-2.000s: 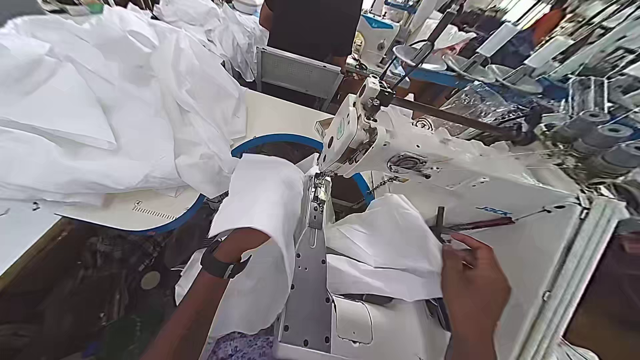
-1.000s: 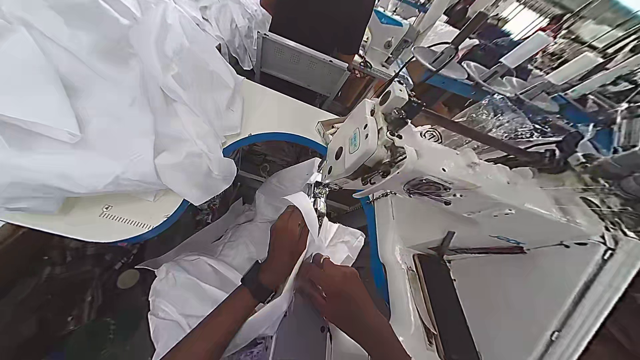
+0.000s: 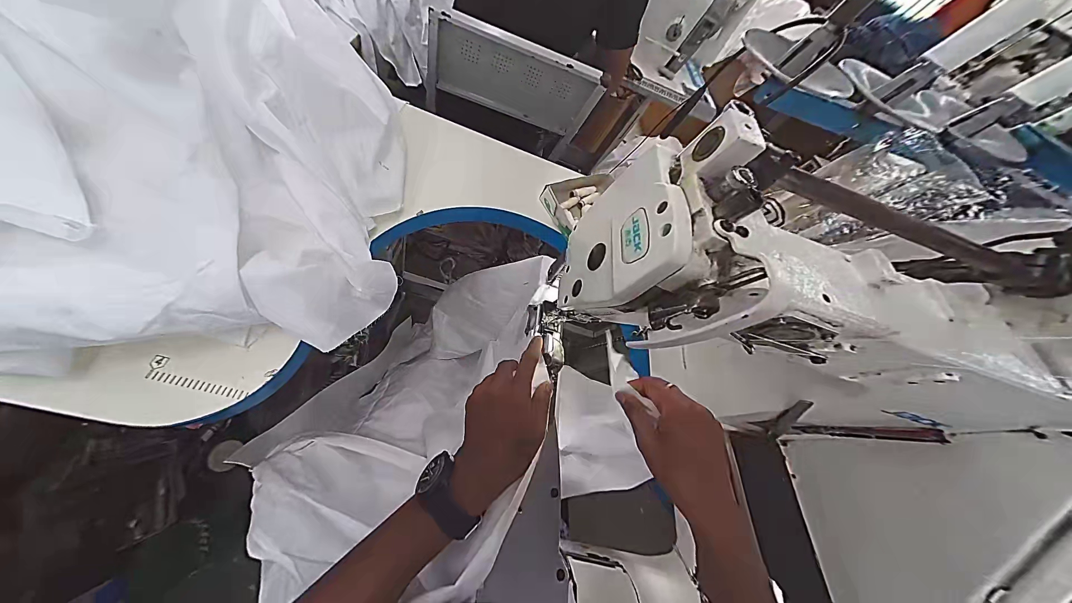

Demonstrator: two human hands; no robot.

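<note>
White fabric (image 3: 368, 477) lies over the narrow arm of a Jack industrial sewing machine (image 3: 636, 239) and hangs down on its left side. My left hand (image 3: 507, 427), a dark watch on its wrist, grips the fabric edge just in front of the presser foot (image 3: 548, 331), one finger stretched toward the foot. To the right of the foot, my right hand (image 3: 670, 419) pinches another edge of white cloth (image 3: 624, 377) between thumb and fingers. The cloth under the foot is partly hidden by my left hand.
A pile of white fabric (image 3: 167, 184) covers much of the cream table (image 3: 469, 159) at left. The table's blue-edged cutout surrounds the machine arm. A small box of white pieces (image 3: 576, 199) stands behind the machine head. A person (image 3: 569, 21) is beyond the table.
Two seconds ago my hands were far apart, the right one out by the machine body; one second ago they were together at the fabric. Now my right hand has moved a little right, holding a cloth edge.
</note>
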